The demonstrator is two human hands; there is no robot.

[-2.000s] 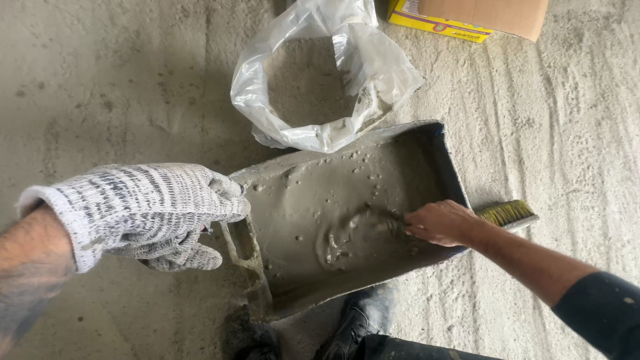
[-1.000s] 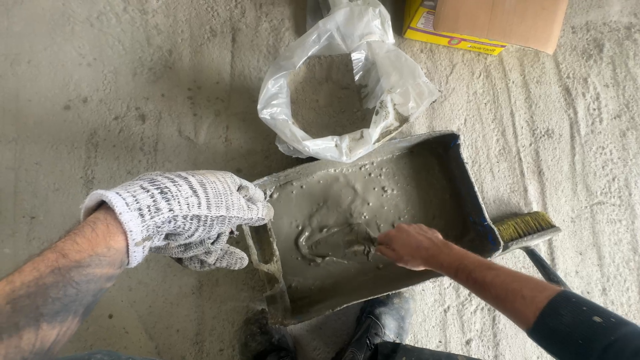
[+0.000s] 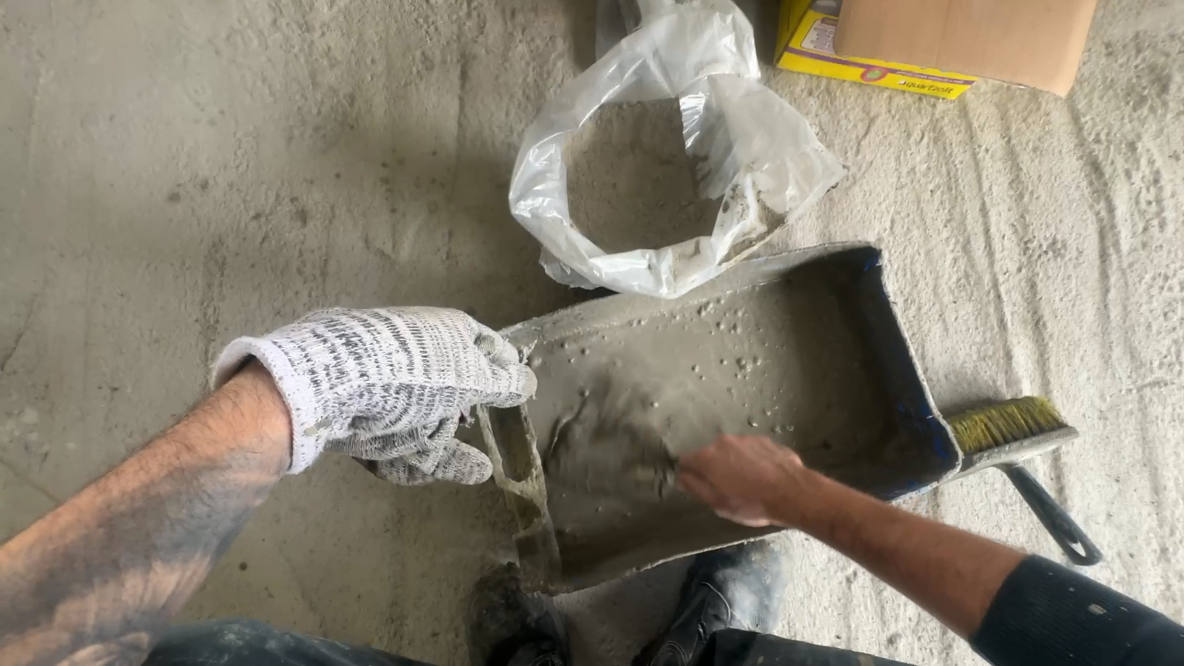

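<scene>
A rectangular mortar tub [image 3: 911, 407] holds wet grey mortar [image 3: 740, 361] with small lumps on its surface. My left hand [image 3: 407, 398], in a grey-and-white knit glove, grips the tub's left rim near its upper corner. Bare and blurred, my right hand [image 3: 745, 481] is closed over the mortar in the middle of the tub, low and near the front wall. What it holds is hard to make out; a tool seems to dip into the mortar, mostly hidden by blur. Swirl marks surround that spot.
Behind the tub stands an open clear plastic bag [image 3: 546, 176] with grey powder inside. A yellow box [image 3: 869, 76] with a cardboard flap lies at the upper right. A brush with yellow bristles [image 3: 1008, 423] and a dark handle rests beside the tub's right end. Shoes stand at the front wall.
My right hand has moved left through the tub, and the swirled patch of mortar has spread leftward. My left hand keeps its place at the tub's left end. The view has shifted slightly.
</scene>
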